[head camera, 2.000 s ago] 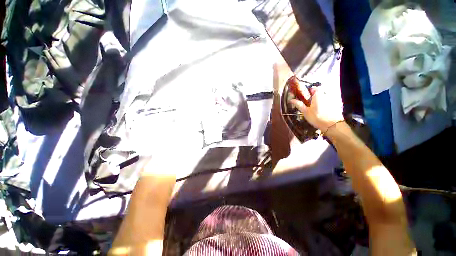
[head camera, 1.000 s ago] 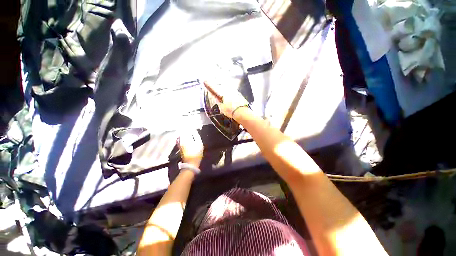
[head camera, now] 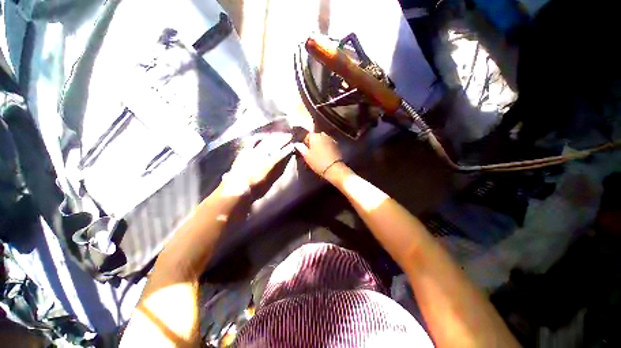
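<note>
The pale garment panel (head camera: 129, 136) lies across the table in front of me, with short dark strips on it and its near edge towards me. My left hand (head camera: 262, 156) and my right hand (head camera: 318, 151) are close together at the panel's near right corner, fingers on a dark edge of the cloth. Both seem to pinch it; glare and shadow hide the fingertips. The iron (head camera: 340, 88), dark metal with an orange-brown handle, stands on the table just beyond my right hand. No hand touches it.
The tan iron cord (head camera: 504, 165) runs right from the iron's handle. Crumpled dark grey-green cloth (head camera: 20, 170) hangs at the left. The table cover (head camera: 378, 27) shows beyond the iron, sunlit. Dark, cluttered space lies right of the table.
My right hand has let go of the iron, which now stands at the right. Both hands have come together at the panel's near corner. The view has shifted right and nearer.
</note>
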